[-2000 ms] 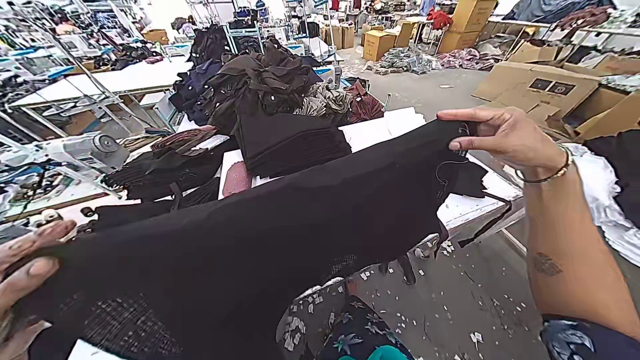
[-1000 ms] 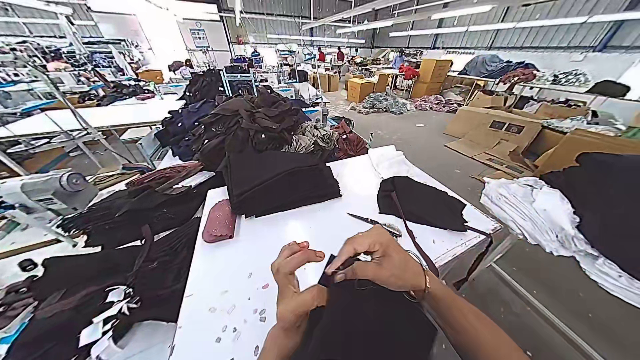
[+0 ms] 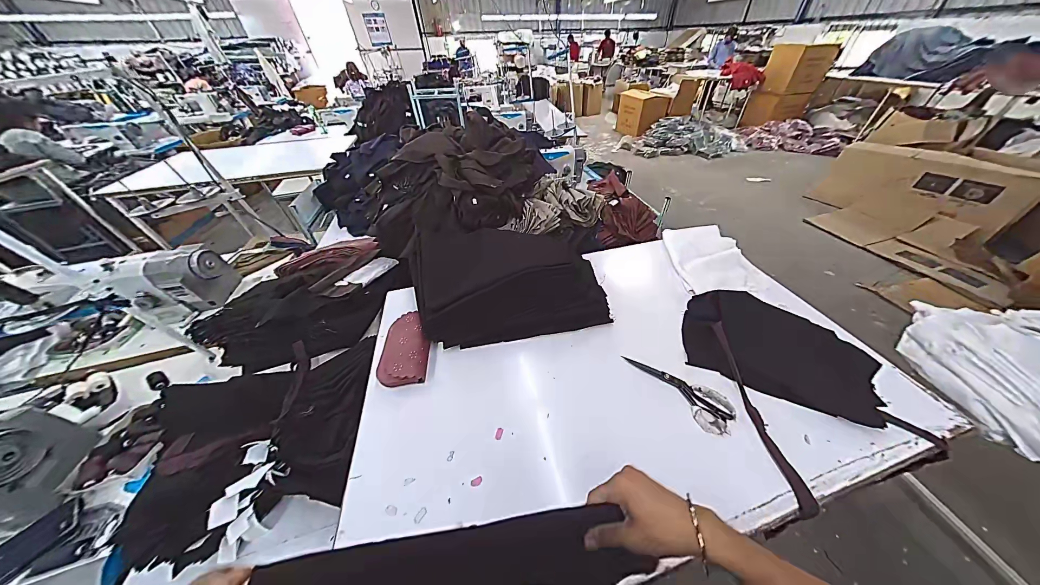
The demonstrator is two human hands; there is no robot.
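Observation:
A piece of black fabric [image 3: 455,548] stretches along the near edge of the white table [image 3: 487,406]. My right hand [image 3: 646,516], with a bracelet at the wrist, grips its right end between thumb and fingers. Only a small part of my left hand [image 3: 223,576] shows at the bottom edge, by the fabric's left end; its grip is hidden. Beyond the fabric lie fabric shears [image 3: 686,392] with wrapped handles. Right of them is a black cloth piece [image 3: 780,353] with a dark strap. A folded black fabric stack [image 3: 508,284] sits farther back, beside a pink scalloped case [image 3: 404,349].
A sewing machine [image 3: 175,280] and dark garments [image 3: 325,414] stand at the left. Behind the stack rises a dark garment heap [image 3: 467,166]. Cardboard [image 3: 934,207] and white cloth [image 3: 975,378] lie at the right. Several people are in the background.
My hands were close together over the black fabric one second ago; now they are far apart, with the fabric spread between them. The shears and the strapped black piece have stayed on the table.

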